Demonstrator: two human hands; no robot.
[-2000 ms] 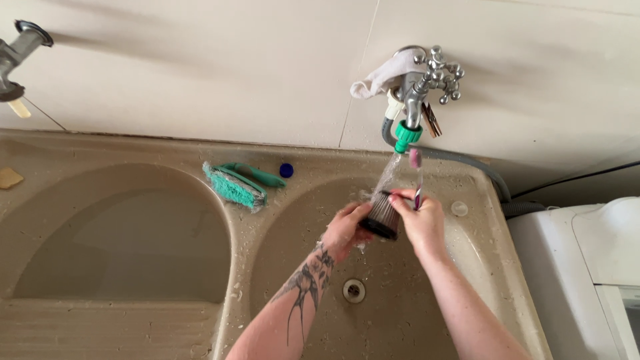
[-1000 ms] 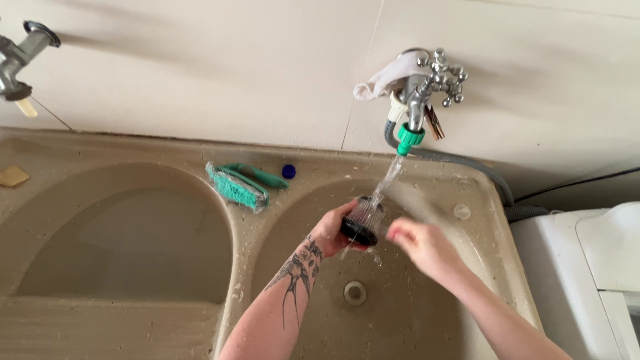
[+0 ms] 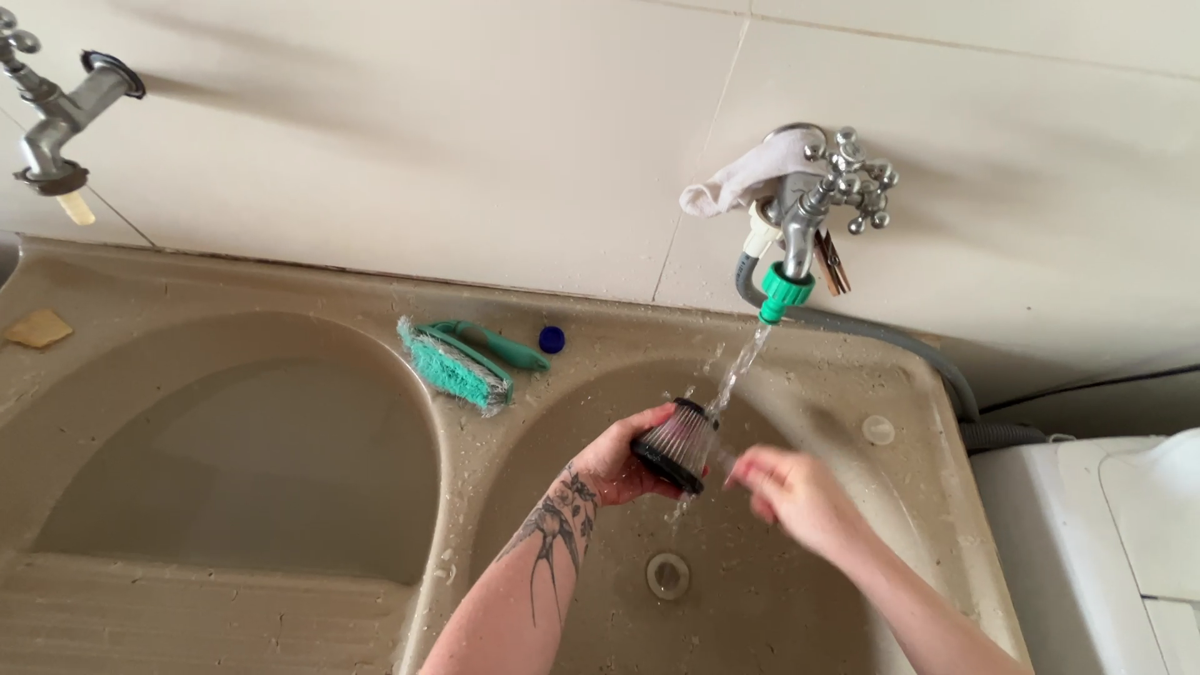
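Observation:
My left hand (image 3: 633, 459) grips a cone-shaped pleated filter (image 3: 679, 439) with black end rings, tilted over the right basin. Water from the chrome tap (image 3: 799, 234) with its green hose connector (image 3: 784, 292) runs onto the filter's narrow top end and splashes off. Just to the right of the filter is my right hand (image 3: 783, 487), blurred, its fingers curled around a slim brush, apparently a toothbrush, whose end shows only as a faint smear beside the pleats. Below the hands lies the round drain (image 3: 667, 576) of the basin.
A green scrub brush (image 3: 459, 366) and a blue cap (image 3: 552, 339) lie on the sink's back ledge. Water stands in the left basin (image 3: 234, 469). A cloth (image 3: 750, 175) drapes over the tap's pipe, a clothespin (image 3: 831, 264) beside it. A white appliance (image 3: 1059, 553) stands at the right.
My right hand has come off the filter, where it was two seconds ago, and is now to its right. The filter's narrow end is tipped up under the water in my left hand.

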